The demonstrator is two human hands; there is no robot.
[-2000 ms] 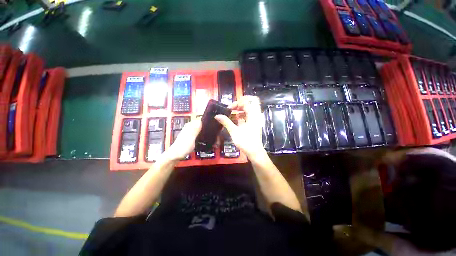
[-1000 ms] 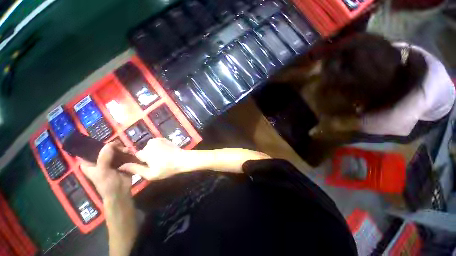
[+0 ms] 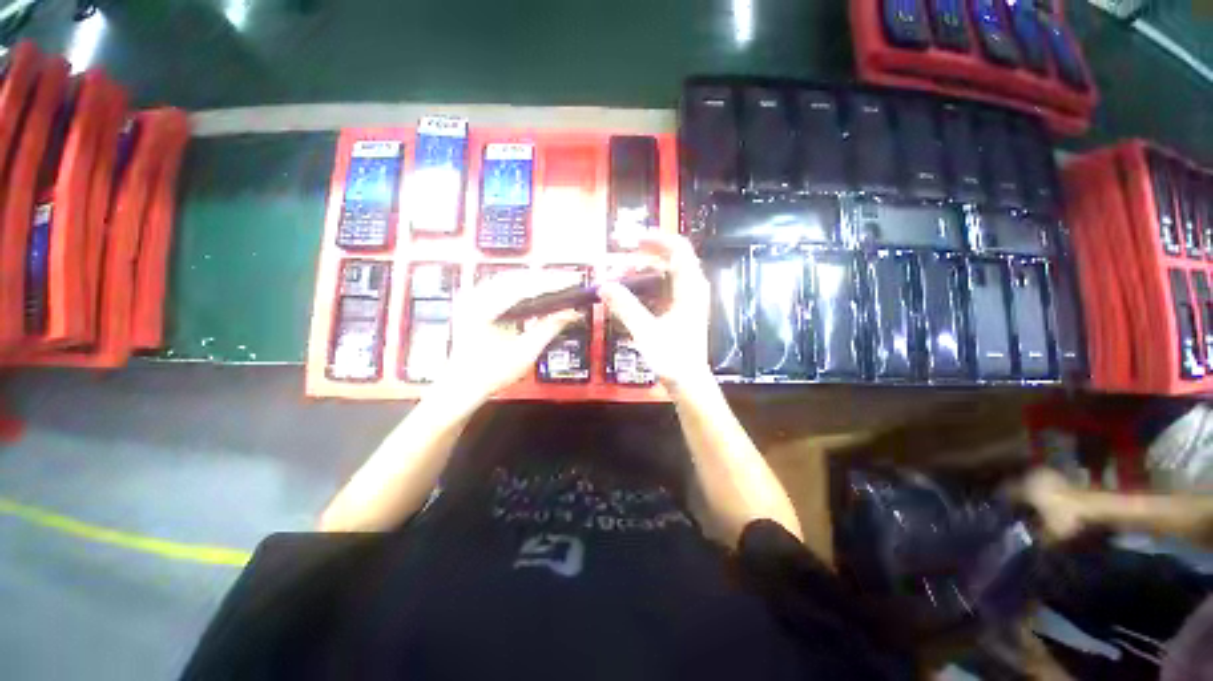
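Note:
A dark phone (image 3: 572, 298) is held edge-on above the red phone tray (image 3: 321, 319). My left hand (image 3: 499, 333) grips its left end, and my right hand (image 3: 665, 313) holds its right end. Whether its cover is fully seated cannot be told. In the tray's back row, three phones (image 3: 506, 197) lie screen up, one slot is empty, and an uncovered phone (image 3: 633, 193) lies at the right. Uncovered phones (image 3: 358, 319) lie in the front row, partly hidden by my hands. The black cover tray (image 3: 885, 220) with rows of back covers adjoins on the right.
Stacked red trays stand at the left (image 3: 100, 226) and right (image 3: 1117, 266). Another red tray with phones (image 3: 978, 60) is at the back right. Below the bench, a carton (image 3: 801, 495) holds shiny dark bundles (image 3: 905, 519). Another person's arm (image 3: 1131, 506) reaches in at the lower right.
The view swung right, then back. The phone has turned from a slant to nearly level and edge-on, still between both hands. The other person's head has left view; an arm now shows.

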